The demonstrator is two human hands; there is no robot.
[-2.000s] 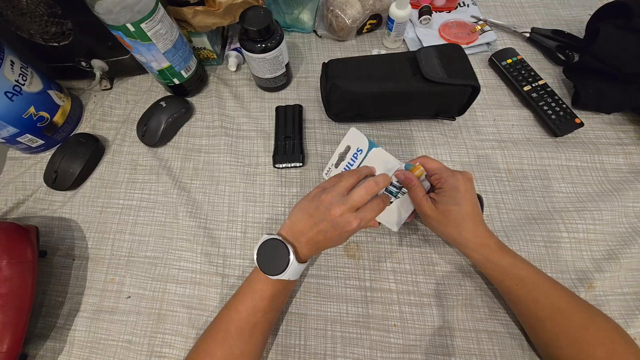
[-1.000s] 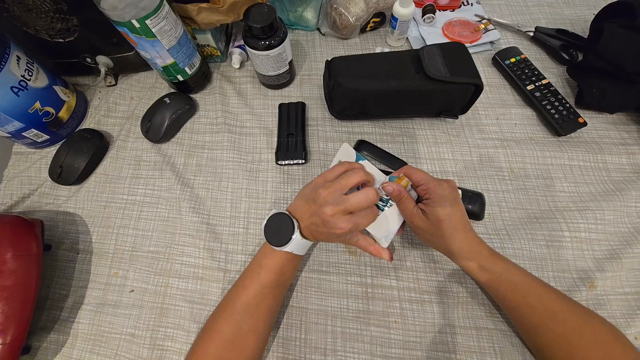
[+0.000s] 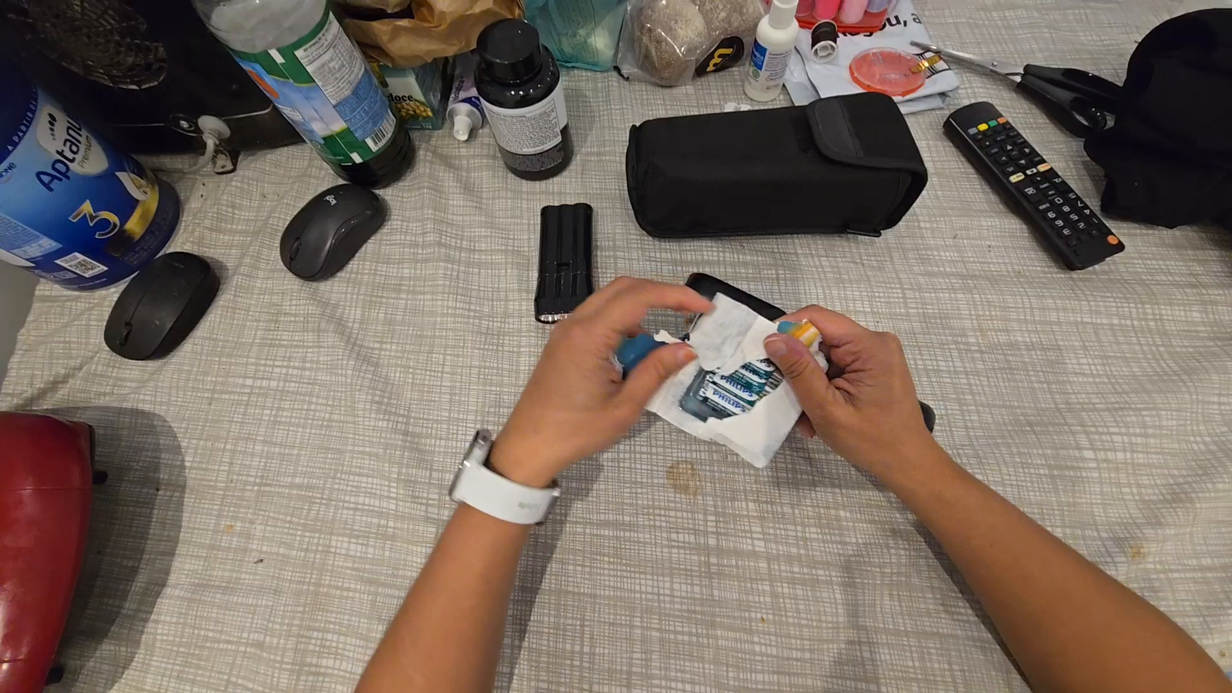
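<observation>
A torn white card battery pack (image 3: 756, 433) is held over the table, with several Philips batteries (image 3: 736, 390) showing through the ragged hole in it. My right hand (image 3: 857, 385) grips the pack's right end, thumb on top, beside a small yellow and blue piece (image 3: 802, 332). My left hand (image 3: 597, 375), with a white-strapped watch, is at the pack's left side; thumb and forefinger are spread around a torn flap, and contact is unclear. Behind the pack lies a black object (image 3: 736, 289), mostly hidden. A black battery holder or flashlight (image 3: 565, 260) lies beyond my left hand.
A black fabric case (image 3: 770, 173) lies behind the hands, with a remote control (image 3: 1035, 183) and scissors (image 3: 1068, 96) to its right. Two computer mice (image 3: 332, 231), a dark bottle (image 3: 525, 101) and a blue tin (image 3: 77, 183) stand or lie at left. A red object (image 3: 38, 549) is at the left edge.
The card's torn hole now shows the batteries. My left fingers have spread apart from their bunched pose on the pack. My right hand keeps its hold.
</observation>
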